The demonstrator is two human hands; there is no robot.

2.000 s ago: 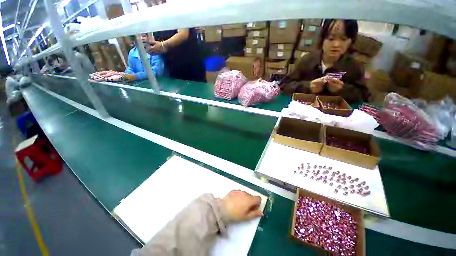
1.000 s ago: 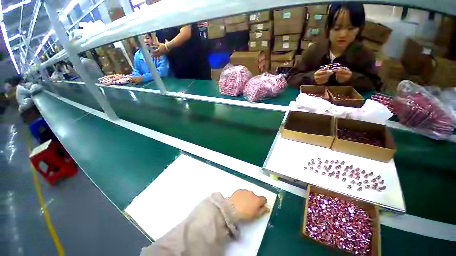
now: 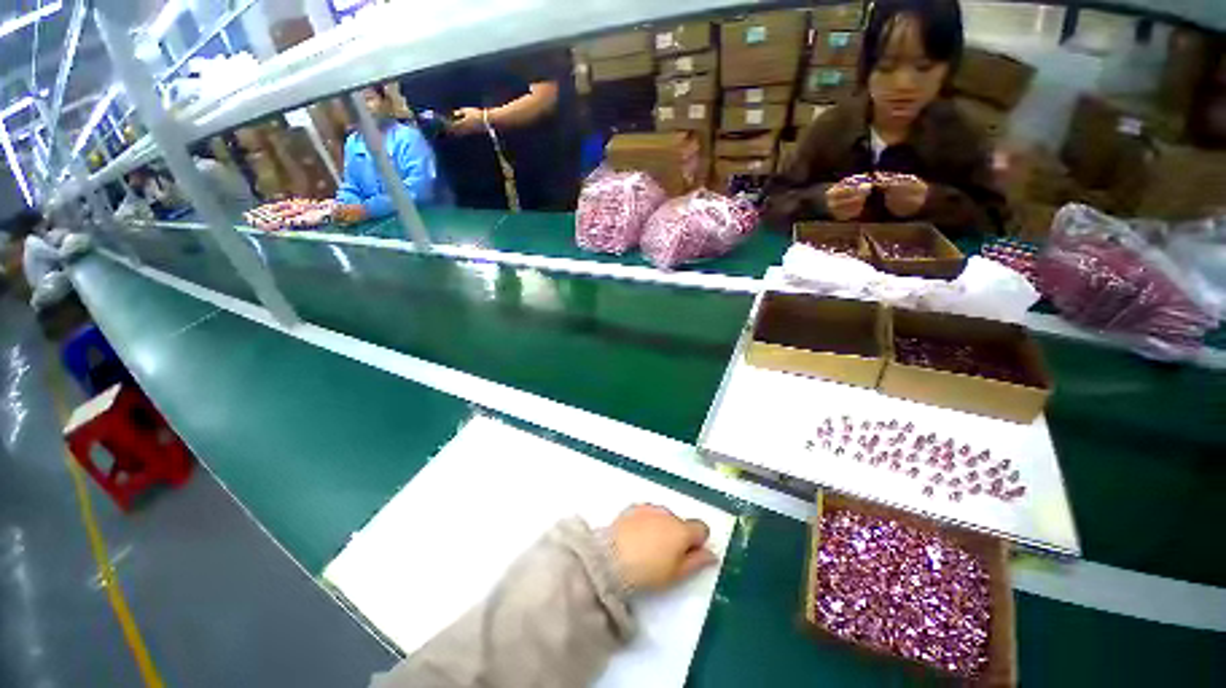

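My left hand, in a beige sleeve, rests with curled fingers near the right edge of a blank white board. Its fingertips are hidden, so I cannot tell if it holds anything. My right hand is not in view. A shallow cardboard box full of glittering pink-purple parts stands right of the board. Behind it, a second white board carries spaced-out small pink parts and two cardboard boxes. The left box looks nearly empty; the right box holds dark reddish parts.
A white divider strip runs along the green line. Across it, a person holds small parts behind two small boxes and white wrapping. Bagged pink pieces and flat clear bags lie there. A red stool stands left.
The view has shifted slightly between frames. My left hand stays on the board in nearly the same place. The standing person behind the line has moved an arm.
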